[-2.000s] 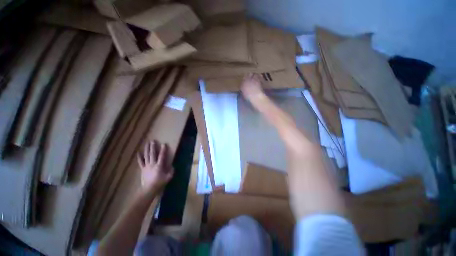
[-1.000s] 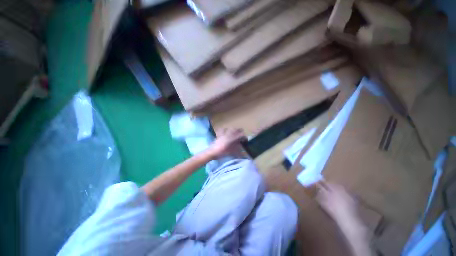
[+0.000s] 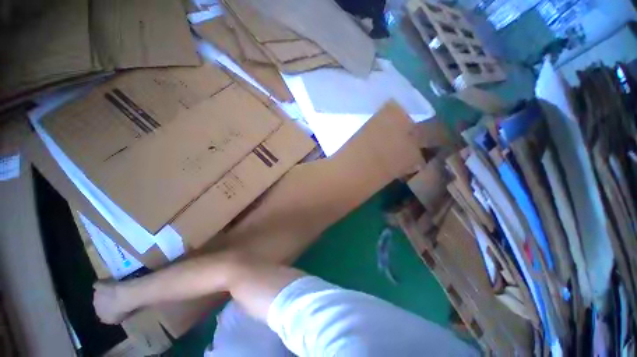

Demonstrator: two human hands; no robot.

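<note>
My right hand [image 3: 110,302] is at the lower left, small and blurred, its arm stretched across from the lower right. Its fingers look curled beside a dark gap; whether they hold anything cannot be told. My left hand is out of the picture. A flattened carton [image 3: 167,153] with dark printed bars lies above my right forearm, with white sheets [image 3: 91,192] showing under its left edge. Another printed panel [image 3: 241,185] shows below it. A long brown cardboard piece [image 3: 335,192] extends up to the right from my forearm.
A tall mixed stack of cardboard [image 3: 520,202] with blue and white edges stands at the right. A pale wooden pallet [image 3: 457,45] is at the upper right. White board [image 3: 360,97] lies behind the brown panels. Green floor [image 3: 363,265] shows between pile and stack.
The view has turned right; the tall stack and pallet now show. The printed carton now lies over the white sheets. My left hand has left the picture; my right arm reaches left.
</note>
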